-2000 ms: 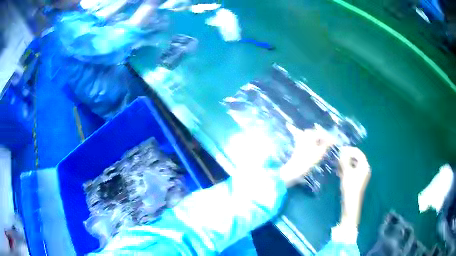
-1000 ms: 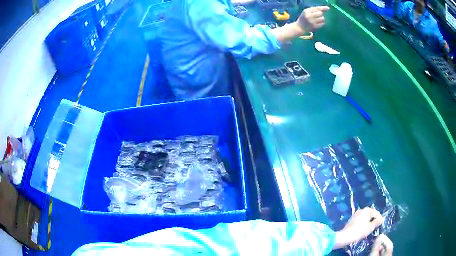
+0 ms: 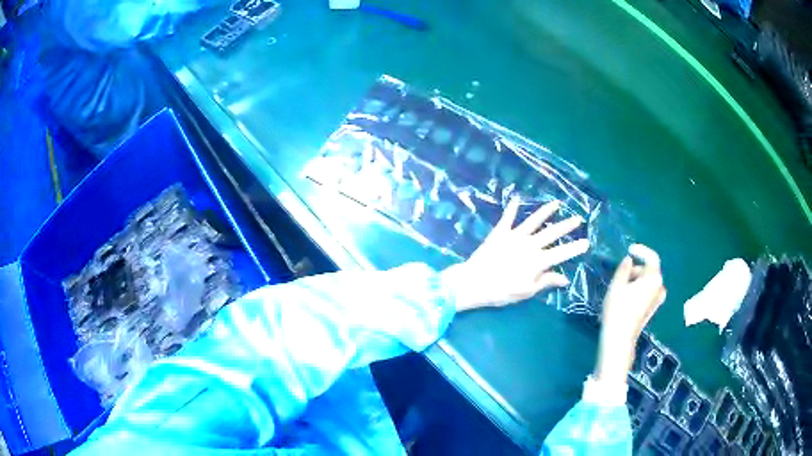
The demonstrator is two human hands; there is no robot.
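Observation:
A clear plastic bag (image 3: pixel 436 169) with rows of dark panels inside lies flat and crinkled on the green bench. My left hand (image 3: pixel 525 256) lies with fingers spread over the bag's near right end, pressing on it. My right hand (image 3: pixel 634 285) is just right of the bag's end, with its fingers curled and thumb and forefinger together at the clear film edge. Whether it grips the film cannot be told. Dark housings (image 3: pixel 681 401) stand in rows at the lower right, below my right hand.
A blue bin (image 3: pixel 214 200) with grey packed pieces and film is at the left. A crumpled white piece (image 3: pixel 719 294) and a shiny black stack (image 3: pixel 773 347) are at the right. Another housing (image 3: pixel 240 22), a blue stick (image 3: pixel 396 16) and a person's blue sleeve (image 3: pixel 116 18) are at the top.
The view has swung, so the bin sits further left and the bag more central. My left hand has gone from curled fingers to spread flat on the bag.

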